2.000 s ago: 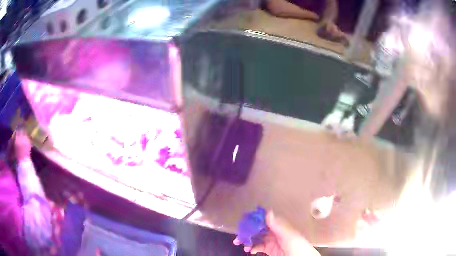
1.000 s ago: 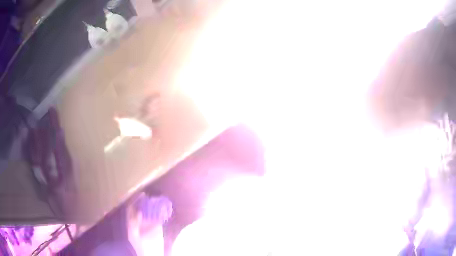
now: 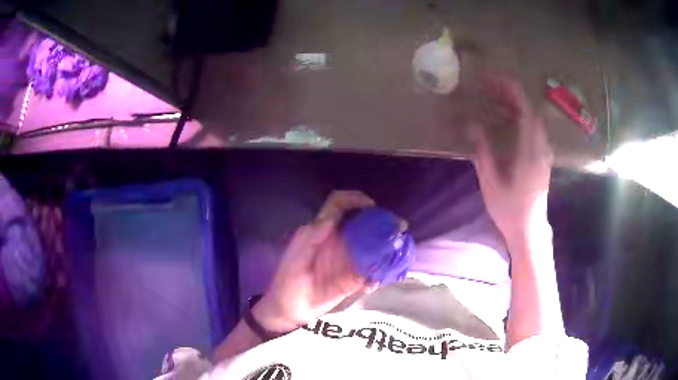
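My left hand (image 3: 316, 263) holds a blue-violet hair piece (image 3: 378, 245) near my lap, in front of my white shirt. The hair piece's smooth rounded side faces up, with small pale spots at its right edge. My right hand (image 3: 513, 159) is blurred over the bench's front edge, reaching onto the bench; its fingers are too blurred to tell if they hold anything. A white glue bottle (image 3: 437, 67) with a yellowish tip stands or lies on the bench, left of and beyond my right hand.
A red lighter-like object (image 3: 571, 104) lies at the bench's right. A dark flat object (image 3: 227, 26) is at the back left. A blue-rimmed tray (image 3: 212, 260) is at left. Violet hair pieces (image 3: 65, 70) sit in the pink-lit oven. Bright glare is at right.
The view has swung back from the glare at right to the bench and lap. The hair piece is now in my left hand at my lap, and my right hand has come into view over the bench.
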